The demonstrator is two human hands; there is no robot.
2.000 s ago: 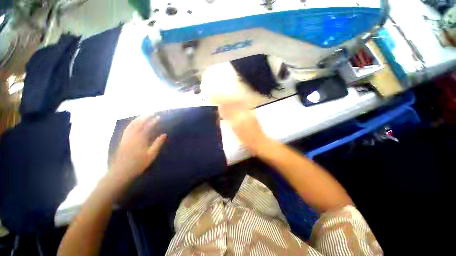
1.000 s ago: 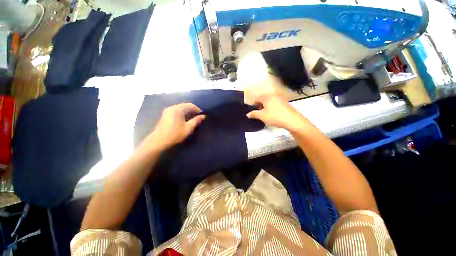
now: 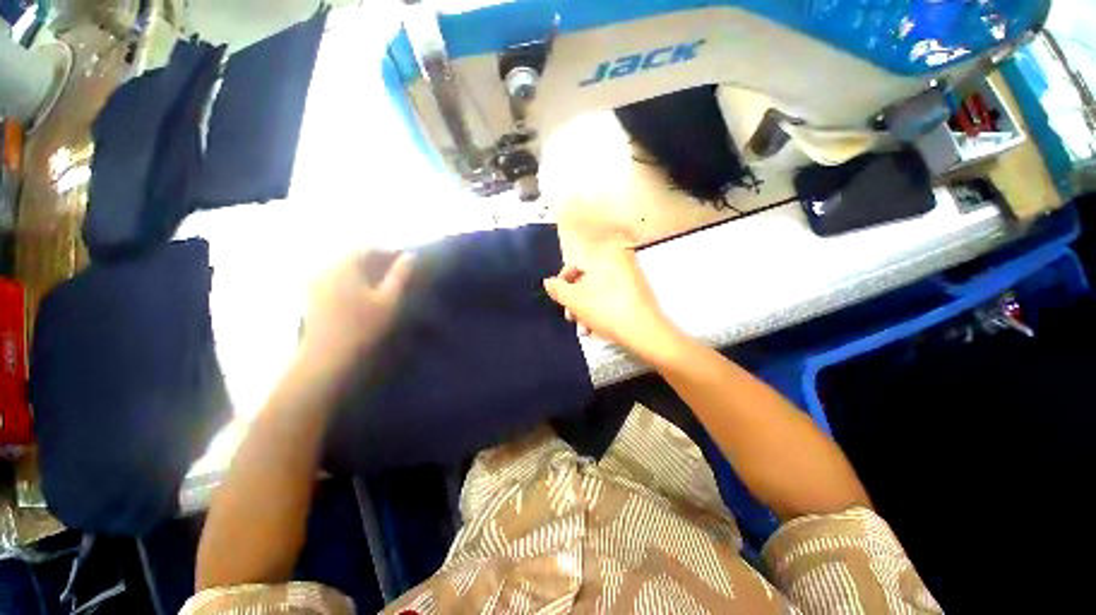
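A dark navy cut piece (image 3: 463,348) lies flat on the white table in front of the machine, its lower part over the table's front edge. My left hand (image 3: 355,300), blurred, rests on its left side with the thumb over the cloth. My right hand (image 3: 607,294) is at its right edge, fingers curled, fingertips at the cloth; whether they pinch it cannot be told. The needle and presser foot area (image 3: 524,180) of the sewing machine (image 3: 673,60) is just above the piece's top edge.
Stacked navy pieces (image 3: 126,384) lie at the left, with smaller ones (image 3: 258,120) behind. A frayed black scrap (image 3: 691,144) lies under the machine arm. A black phone (image 3: 865,192) and a small parts tray (image 3: 980,126) are at the right. A blue crate (image 3: 829,360) is below; a red box (image 3: 12,360) is far left.
The small dark flap at my right fingers no longer shows beyond the piece's right edge. My left hand has moved left over the cloth. The camera view has shifted slightly.
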